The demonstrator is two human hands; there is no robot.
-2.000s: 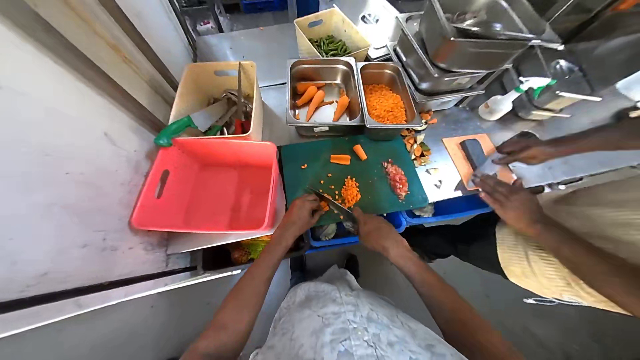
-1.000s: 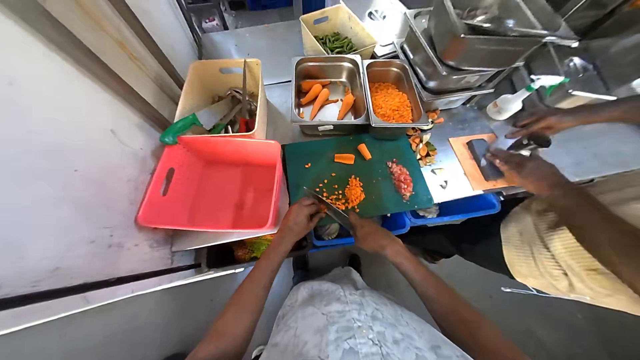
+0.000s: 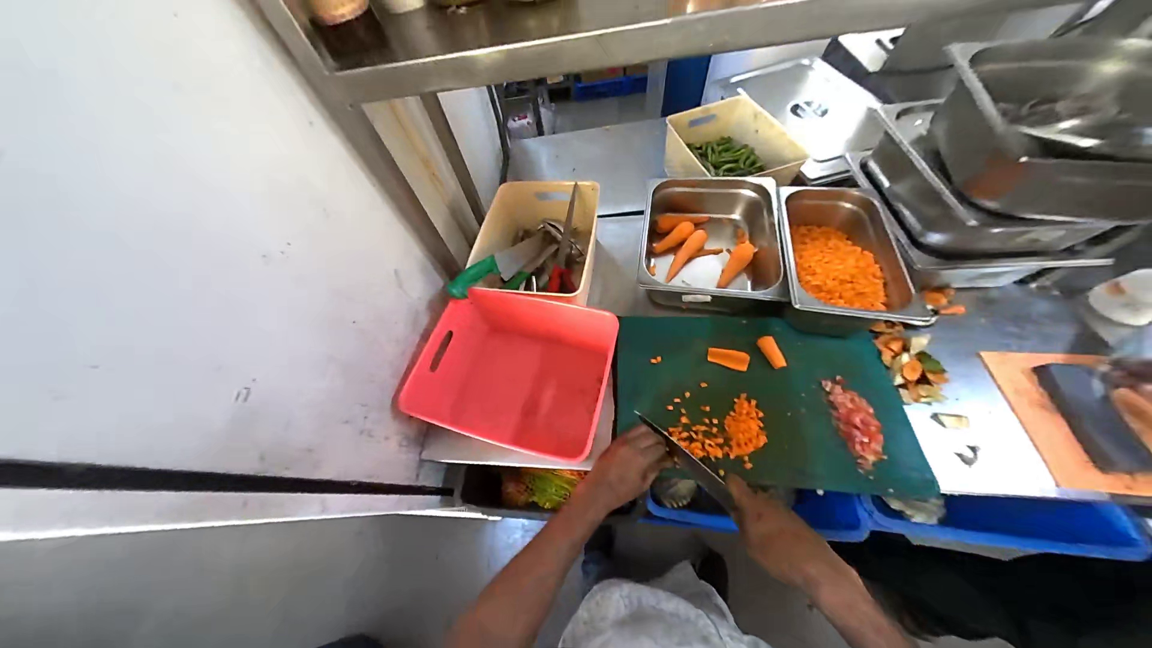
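My right hand (image 3: 765, 526) grips the handle of a kitchen knife (image 3: 691, 457), whose blade points up and left over the front of the green cutting board (image 3: 792, 360). At the blade's left side is my left hand (image 3: 633, 463), its fingers curled near the tip; whether it holds a piece of carrot is hidden. Diced carrot (image 3: 744, 427) lies in a loose heap beyond the blade. Two carrot pieces (image 3: 728, 359) rest further back on the board, and chopped pinkish-red food (image 3: 853, 423) lies at its right.
Left of the board stands a red plastic bin (image 3: 531, 369), behind it a cream bin of knives (image 3: 589, 243). Steel pans hold whole carrots (image 3: 688, 255) and diced carrot (image 3: 837, 270). Vegetable peelings (image 3: 911, 364) lie right. A co-worker's hand (image 3: 1132, 409) is at a dark block (image 3: 1093, 418).
The view has shifted, bringing a steel shelf in at the top. Both hands stay at the knife and the front of the board.
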